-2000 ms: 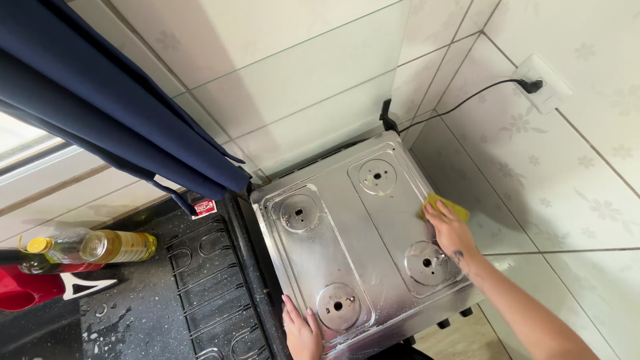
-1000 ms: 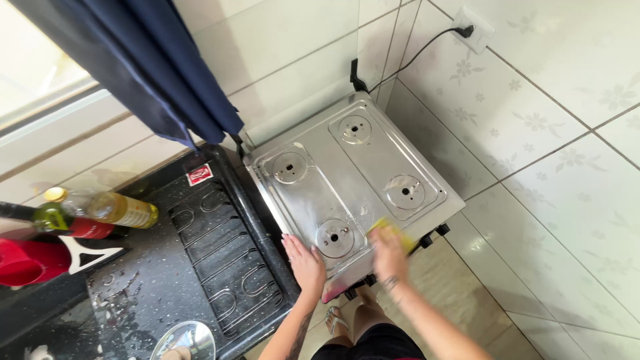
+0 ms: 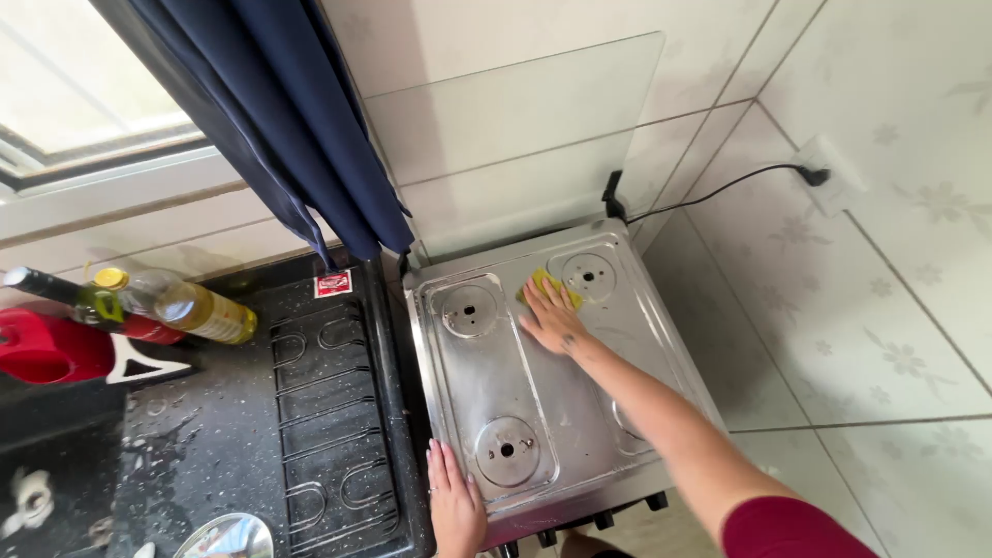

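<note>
My right hand (image 3: 553, 316) presses a yellow sponge or cloth (image 3: 570, 290) onto the stainless steel stovetop (image 3: 496, 372), near the back, between the two rear burner openings. Its fingers lie over the yellow thing. At the stove's front left corner my left hand (image 3: 456, 496) rests flat on the edge, with nothing seen in it. Dark specks lie around the front left burner opening (image 3: 507, 451). The clear glass lid (image 3: 527, 116) stands raised against the tiled wall. Part of the front right burner opening is hidden by my right forearm.
A black pan-support grate (image 3: 329, 411) lies on the wet speckled counter (image 3: 178, 434), left of the stove. Bottles, including one of yellow oil (image 3: 221, 314), stand near a red container (image 3: 50, 349). A blue curtain (image 3: 287, 101) hangs behind. A black cord (image 3: 721, 188) runs to the wall outlet.
My right hand has moved with the yellow sponge or cloth from the stove's front edge to the back. My left hand stays at the front left corner.
</note>
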